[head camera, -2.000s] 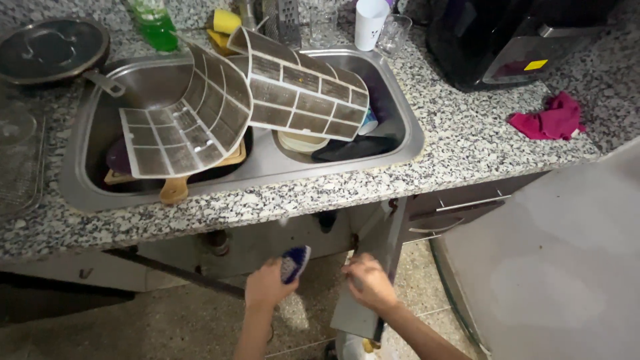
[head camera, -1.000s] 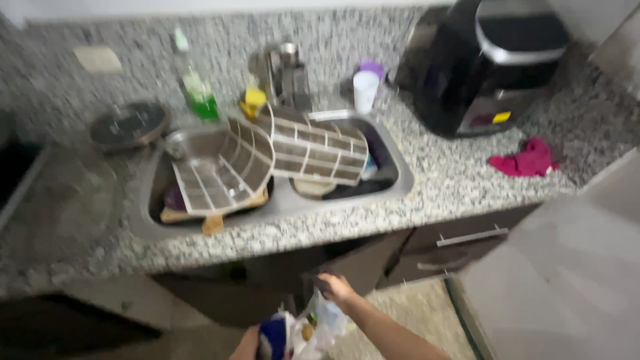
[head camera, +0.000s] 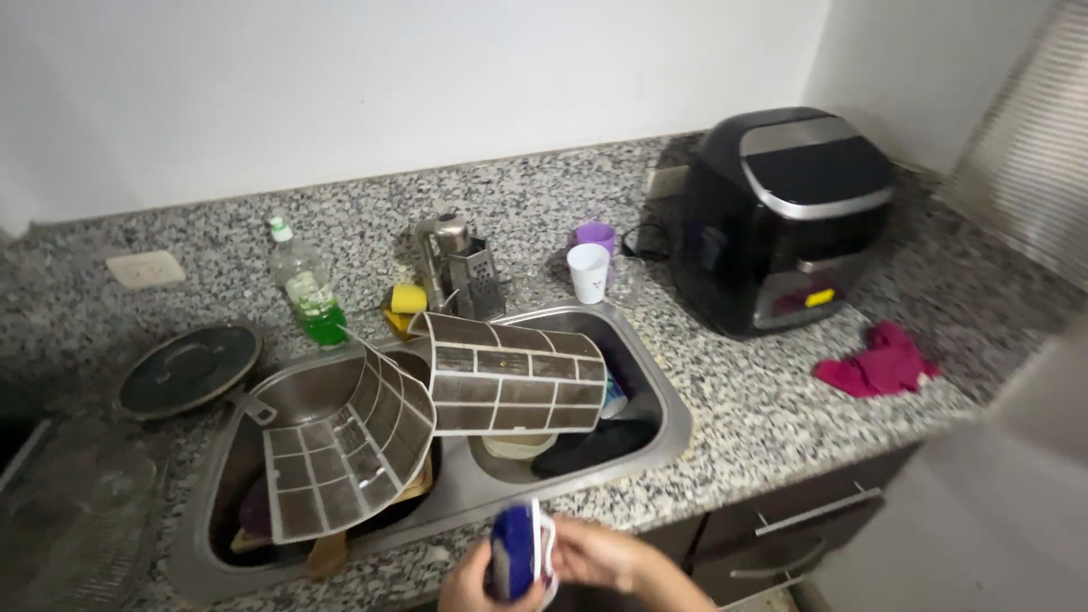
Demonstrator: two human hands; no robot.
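Observation:
My left hand (head camera: 476, 578) grips a dark blue and white brush (head camera: 514, 552), blurred, just over the front edge of the counter. My right hand (head camera: 599, 552) touches the white side of the brush; how firmly it holds is not plain. Beyond the hands, two curved mesh filters with white grid frames lie over the double steel sink: the left filter (head camera: 340, 459) over the left basin, the right filter (head camera: 518, 378) over the right basin. Under them are a wooden spoon (head camera: 328, 554) and other dishes, partly hidden.
A green dish soap bottle (head camera: 310, 297), yellow sponge (head camera: 409, 299), box grater (head camera: 476, 279) and white cup (head camera: 589, 274) stand behind the sink. A lidded pan (head camera: 191, 370) is at the left. A black air fryer (head camera: 782, 221) and magenta cloth (head camera: 880, 361) are at the right.
A plastic bag seen at my hands one second ago is out of view. My hands have come up to the counter edge with the brush. The view has tilted up.

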